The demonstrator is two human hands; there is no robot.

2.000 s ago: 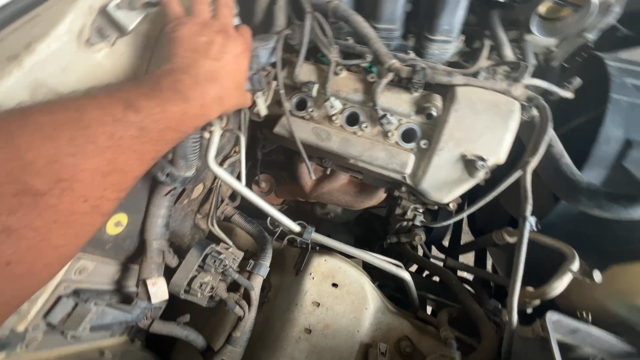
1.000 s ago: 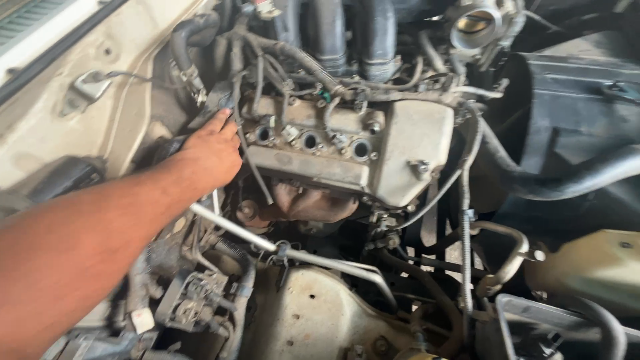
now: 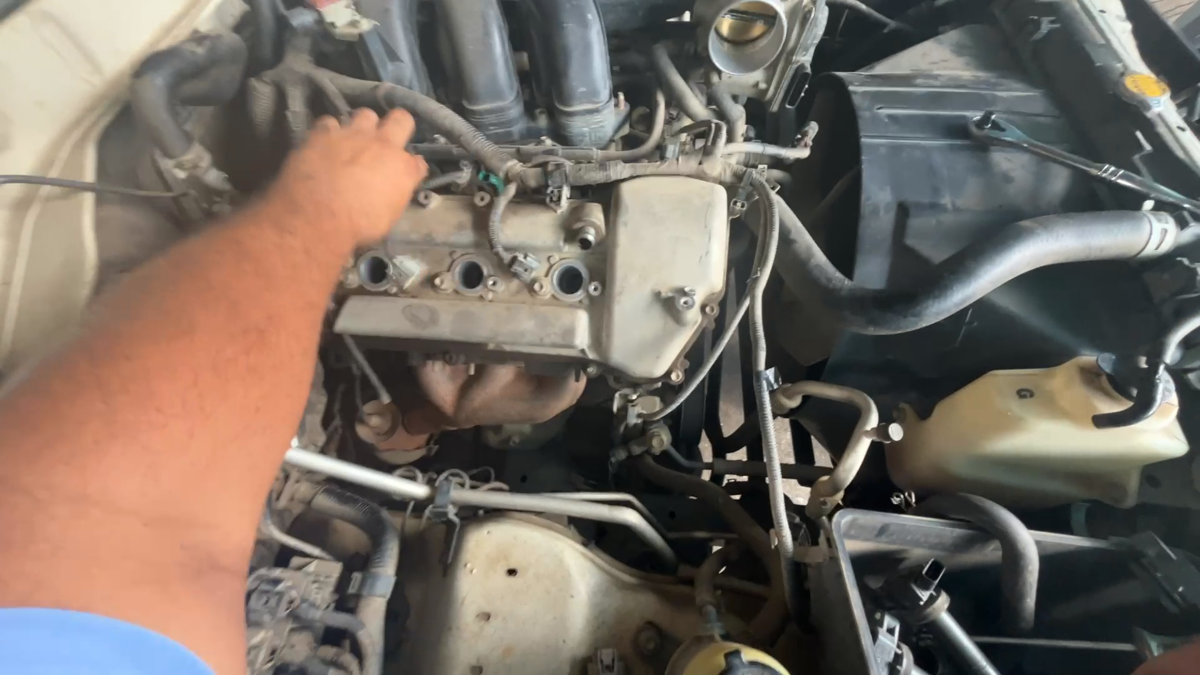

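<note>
My left hand (image 3: 361, 173) reaches in from the left over the rear upper corner of the engine's valve cover (image 3: 667, 272). Its fingers are bent beside a wrapped wiring harness (image 3: 422, 111); their undersides are hidden, and whether they grip anything cannot be told. Right of the hand, a short wire branch ends in a grey connector (image 3: 523, 266) between two round spark plug wells (image 3: 568, 278). Black intake runners (image 3: 572, 66) rise behind the harness. A sliver of skin, perhaps my right hand (image 3: 1170, 660), shows at the bottom right corner; its fingers are out of sight.
A ratchet wrench (image 3: 1069, 155) lies on the right near the black fan shroud (image 3: 947, 112). A radiator hose (image 3: 956, 286) crosses above a yellowed plastic reservoir (image 3: 1031, 436). Ignition coils (image 3: 923, 600) lie in an open black box (image 3: 848, 562). Metal pipes (image 3: 544, 502) cross below the exhaust manifold.
My left hand has moved right, from beside the valve cover to over its upper corner. The dark cable that hung across the cover's left end no longer shows there. The view has shifted closer.
</note>
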